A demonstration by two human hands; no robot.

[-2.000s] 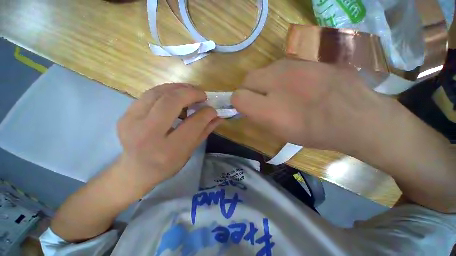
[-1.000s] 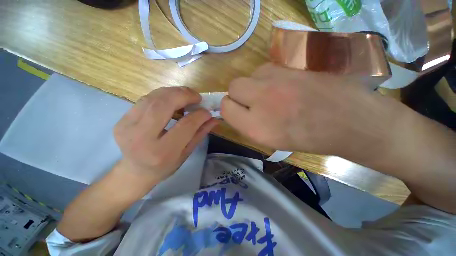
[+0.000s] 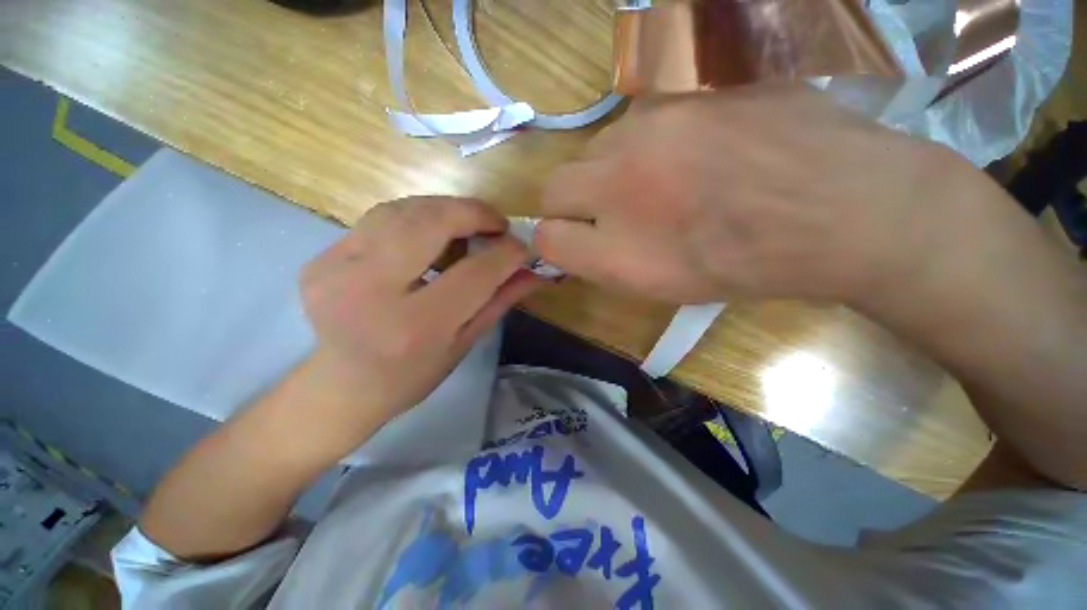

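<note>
My left hand and my right hand meet at the table's front edge. Between their fingertips they pinch a small white piece, mostly hidden by the fingers. A wide copper foil tape lies behind my right hand, partly covered by it. A large white sheet lies across my lap and sticks out to the left. A short white strip hangs over the table edge below my right hand.
The wood-grain table carries a thin white tape ring with curled liner scraps in front. A clear plastic bag lies at the upper right by more copper foil. A black strap shows below the table edge.
Both hands keep pinching the white piece. My right forearm is raised higher in view. The copper foil and bag appear further up, partly out of frame, and the tape ring has shifted in view.
</note>
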